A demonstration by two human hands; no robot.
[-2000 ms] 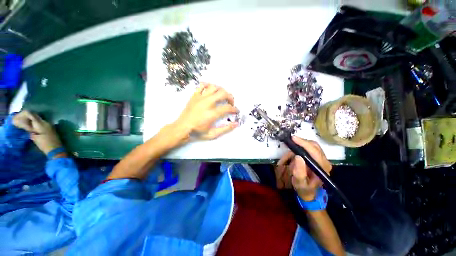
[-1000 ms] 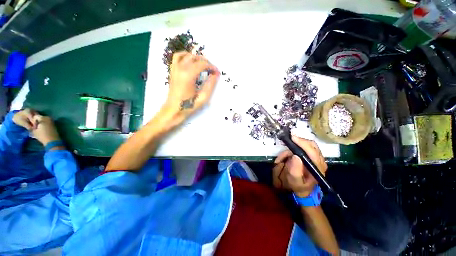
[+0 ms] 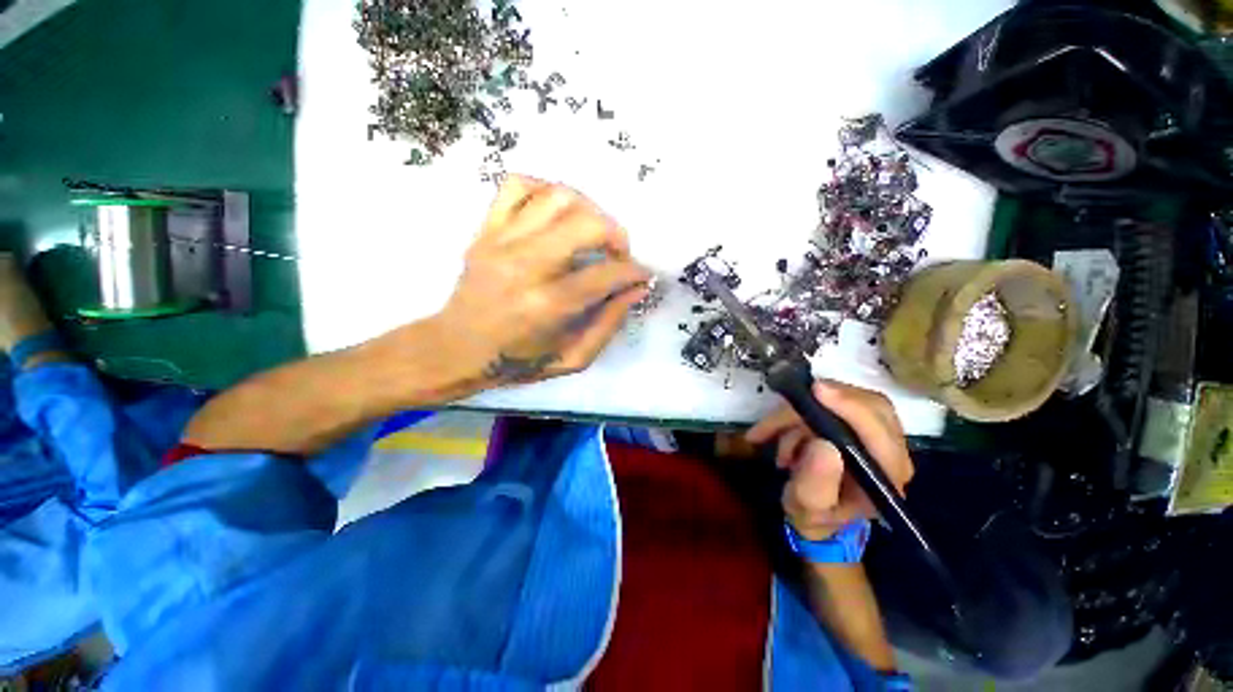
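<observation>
My right hand (image 3: 841,462) holds the black soldering iron (image 3: 865,473), its silver shaft pointing up-left over dark components. My left hand (image 3: 548,284) is over the white sheet (image 3: 365,291), left of the iron tip, fingers bent and fingertips close together beside a small silvery cluster (image 3: 646,300). Whether it pinches a tiny part is hidden. A loose pile of dark green-black components (image 3: 433,75) lies at the upper left. A pile of dark, purple-silver components (image 3: 872,223) lies on the right. The round tan container (image 3: 1034,365) holds a whitish-silver heap (image 3: 982,338).
A solder spool (image 3: 129,257) stands on the green mat at left. A black fan box (image 3: 1082,95) is at upper right. A yellow sponge (image 3: 1207,453) sits at the far right edge. Another person's blue sleeve (image 3: 68,419) shows at left.
My left hand went from near the silvery cluster to the upper-left pile, then back beside the cluster. The iron stays in my right hand. The view has shifted closer.
</observation>
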